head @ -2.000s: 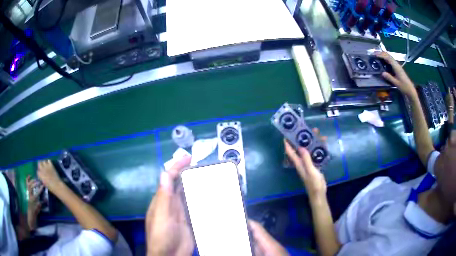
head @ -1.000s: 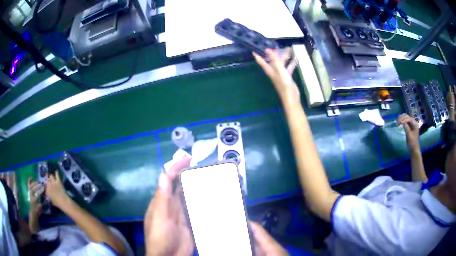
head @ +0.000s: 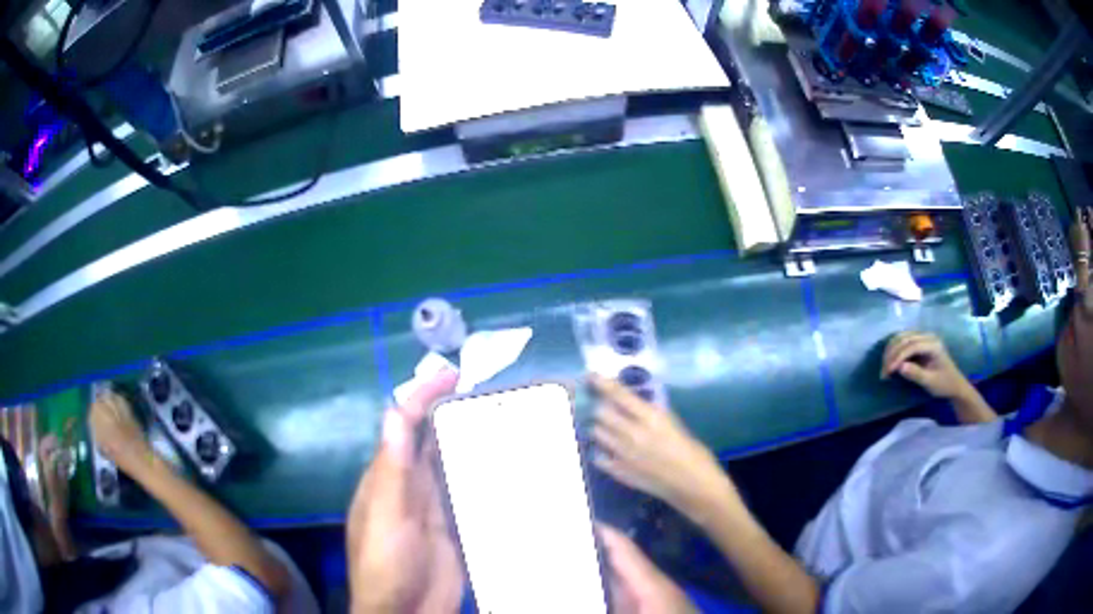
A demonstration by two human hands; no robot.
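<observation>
A smartphone [head: 521, 504] with a glowing white screen is upright at the bottom centre. My left hand [head: 408, 516] holds its left edge, thumb at the upper left corner. My right hand [head: 641, 582] is at its lower right edge, mostly cut off by the frame. Just beyond the phone, a three-unit panel [head: 628, 338] is blurred on the green bench, with a neighbour's hand at its near end. White wipes [head: 494, 355] and a whitish solvent bottle [head: 439, 324] stand on the bench beyond my left thumb.
A dark panel [head: 549, 14] lies on the white board [head: 551, 72]. A machine [head: 881, 36] with red and blue parts stands upper right beside pale bars [head: 737, 180]. More panels [head: 1016, 252] stand far right. Another neighbour handles panels [head: 186, 420] at left. A grey metal box [head: 270, 72] is upper left.
The right neighbour's arm has left the white board, where a panel now lies. That neighbour's hand has moved the panel near the phone to the right. My hands and the phone have hardly moved.
</observation>
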